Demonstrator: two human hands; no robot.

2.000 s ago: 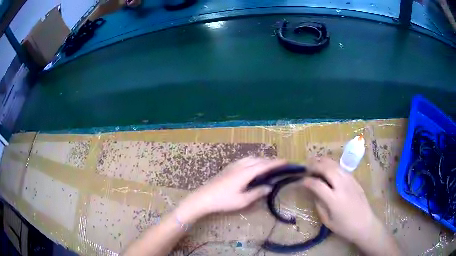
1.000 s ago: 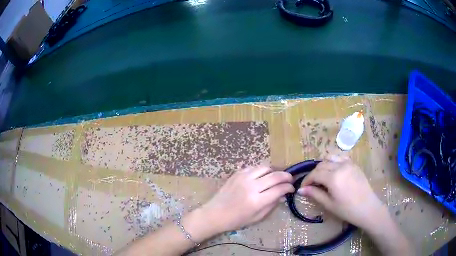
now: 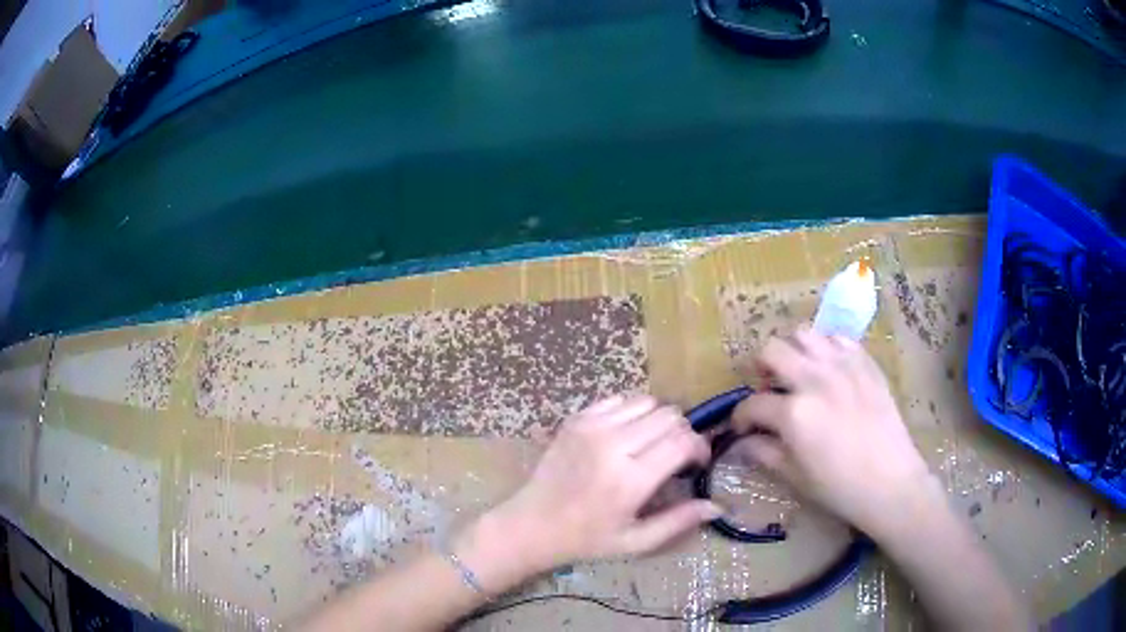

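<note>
The black headband lies on the taped cardboard mat, its arc opening to the left, partly hidden by my hands. My left hand grips its upper end, where a thinner black inner band curves inside the arc. My right hand holds the same upper part from the right, fingertips close to my left fingers. A thin black wire trails left from the headband's lower end under my left wrist. A white glue bottle with an orange nozzle is just beyond my right hand, its base hidden.
A blue tray of tangled black curved parts is at the right. The cardboard mat has dark glue spots. Beyond it is the green belt, with a black headband on it. A cardboard box is at the upper left.
The view has shifted, so the belt now shows less at the top. My hands stay on the headband's upper part; my right fingers have spread upward, close to the glue bottle's base.
</note>
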